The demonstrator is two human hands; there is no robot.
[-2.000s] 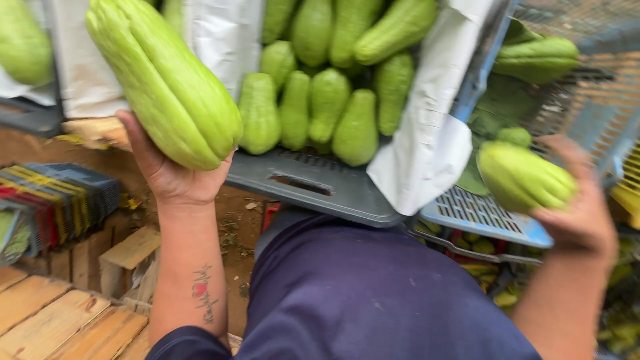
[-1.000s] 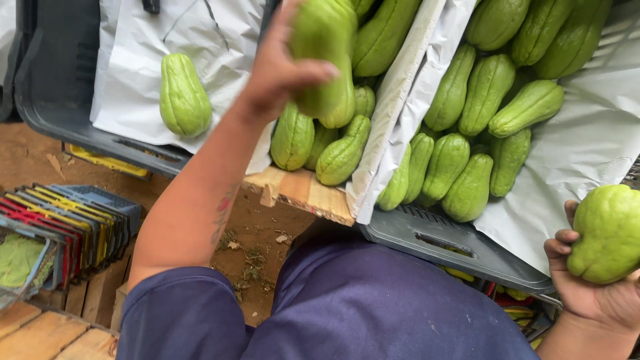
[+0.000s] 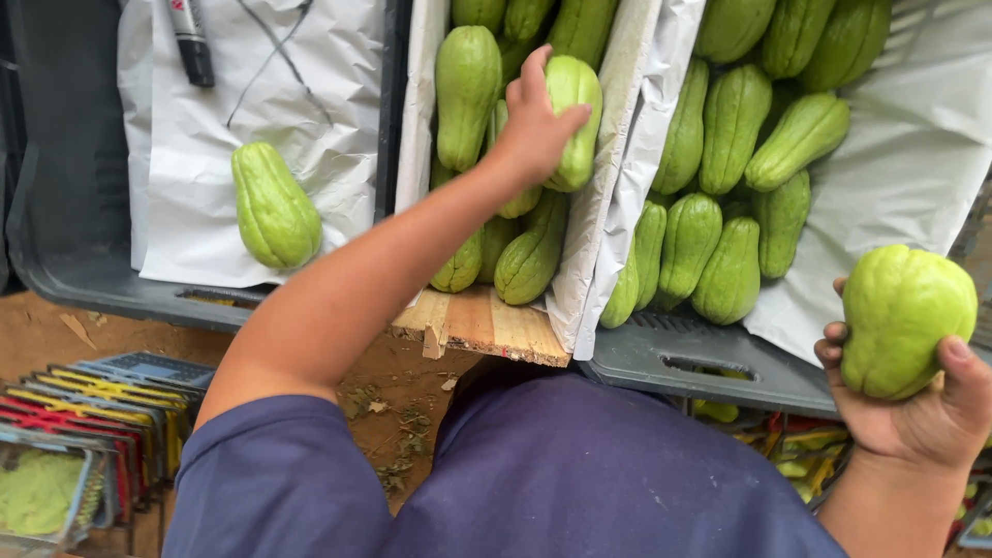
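My left hand point(image 3: 542, 128) is over the paper-lined wooden box in the middle, its fingers around a green chayote point(image 3: 574, 132) that rests against several others there. Off at the right, my right hand point(image 3: 903, 387) holds a large rounded chayote point(image 3: 908, 322) from below, thumb and fingers on its sides. One pale green chayote point(image 3: 277, 208) lies alone on white paper in the dark plastic crate point(image 3: 101, 293) at the left. Several more chayotes point(image 3: 736, 128) are piled in the paper-lined dark crate point(image 3: 775, 387) on the right.
A marker pen point(image 3: 191, 46) lies on the left crate's paper, near drawn dark lines. The wooden box's edge point(image 3: 496, 325) juts toward my body. Stacked colored plastic crates point(image 3: 101, 411) stand at the lower left, on or near bare soil point(image 3: 395, 403). Another crate with produce is partly visible below right.
My left hand held a large chayote two seconds ago; now it is down in the middle box on one. My right hand keeps hold of a chayote. The view has shifted.
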